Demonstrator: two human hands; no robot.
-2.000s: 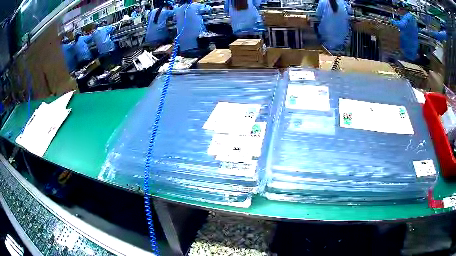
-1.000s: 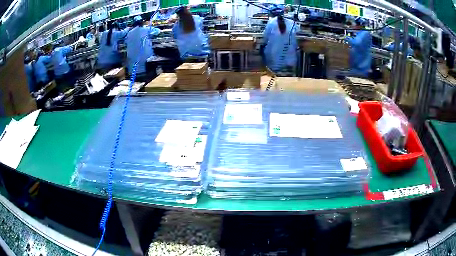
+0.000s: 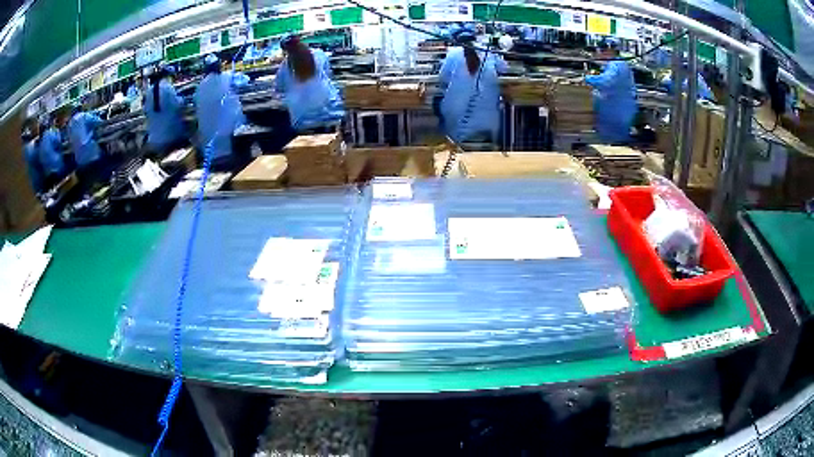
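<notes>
Neither of my hands is in the picture. Two stacks of clear bluish plastic trays lie side by side in front of me on a green-topped bench (image 3: 80,259). The left stack (image 3: 223,277) and the right stack (image 3: 491,312) carry white paper labels. A red bin (image 3: 683,293) at the right holds a clear bag of parts (image 3: 671,234). A blue coiled cord (image 3: 187,268) hangs in front of the left stack and runs down past the bench edge.
White paper sheets (image 3: 20,277) lie at the bench's left end. Cardboard boxes (image 3: 312,159) stand behind the stacks. Several people in blue coats, one near the centre (image 3: 470,94), stand farther back. Metal posts (image 3: 730,134) rise behind the red bin. Speckled surfaces show at both lower corners.
The view has turned to the right, so the stacks and cord sit farther left. The whole red bin has come into view. No hand has appeared.
</notes>
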